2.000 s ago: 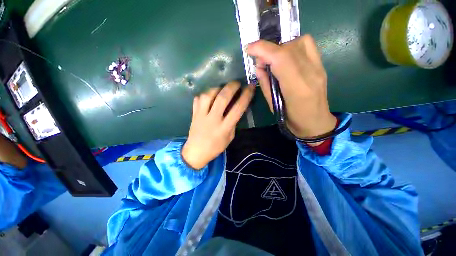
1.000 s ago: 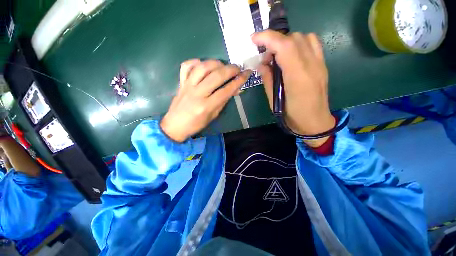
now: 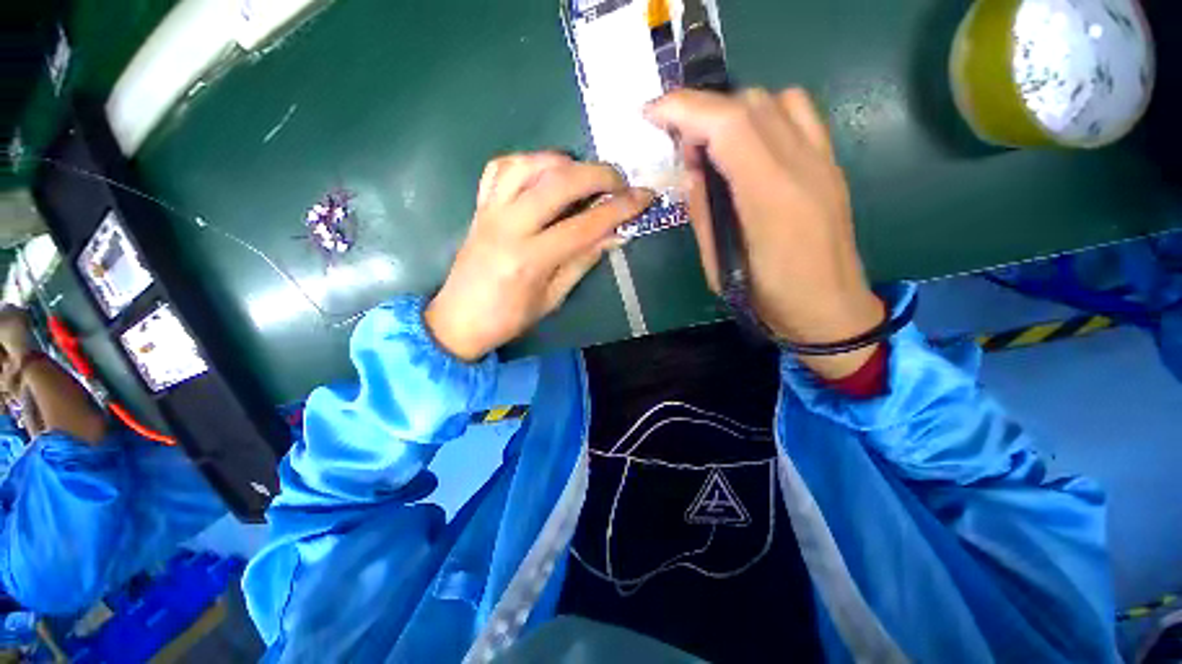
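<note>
The phone assembly (image 3: 616, 81) lies flat on the mat, with an orange and black flex cable inside. Its blue-purple sub-board (image 3: 659, 218) shows at the near end, between my hands. My left hand (image 3: 532, 234) has thumb and index fingertips close together at the board's left edge; whether they pinch anything is too small to tell. My right hand (image 3: 778, 201) holds the black soldering iron (image 3: 726, 247) from above. Its cord loops at my wrist. The iron's tip is hidden or blurred.
Small component pile (image 3: 329, 223) lies on the mat at left. Thin solder wire (image 3: 246, 244) crosses there. Black holder (image 3: 214, 402) with two bright rectangles stands far left. Tape roll (image 3: 992, 78) stands at right. Another person's arm (image 3: 58, 402) is at the left edge.
My left hand moved up and left from its earlier flat pose, then slightly back toward the board. A pale clear piece between the fingers a second ago no longer shows clearly. The view shifted.
</note>
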